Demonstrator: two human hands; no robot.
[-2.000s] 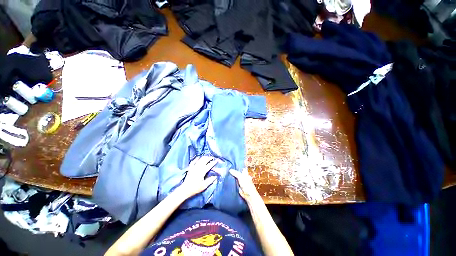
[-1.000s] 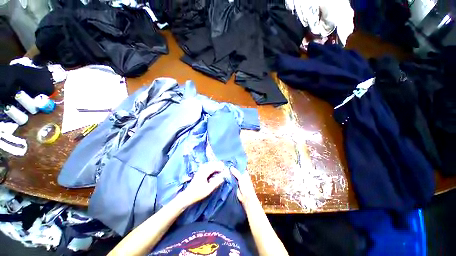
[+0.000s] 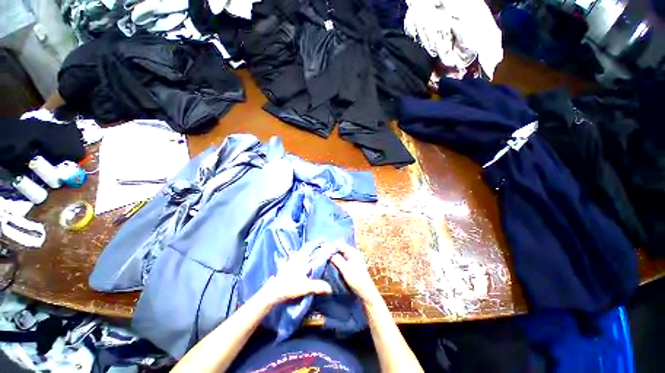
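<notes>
A grey-blue jacket body [image 3: 197,255] lies on the table in front of me, its left part hanging over the front edge. Its shiny light-blue lining [image 3: 281,218] shows on the right side, with a short sleeve-like end pointing right. My left hand [image 3: 295,277] lies on the lining near the table edge, fingers bent into the cloth. My right hand [image 3: 351,271] pinches the fabric's right edge close beside it. Part of the cloth between the hands is folded and dark. The fingertips are partly hidden in the folds.
Brown table [image 3: 467,248]. At left are a paper sheet [image 3: 138,160], tape roll [image 3: 76,216] and thread cones [image 3: 45,172]. Black garment pieces [image 3: 335,80] lie at the far side. A tied navy bundle [image 3: 547,211] lies at right, above a blue basket [image 3: 583,339]. Scraps [image 3: 44,335] lie below left.
The hands have gathered and lifted the cloth's lower right part, which lay flatter before. The left hand's fingers have moved deeper into the folds. The view has tilted up, showing more of the far side.
</notes>
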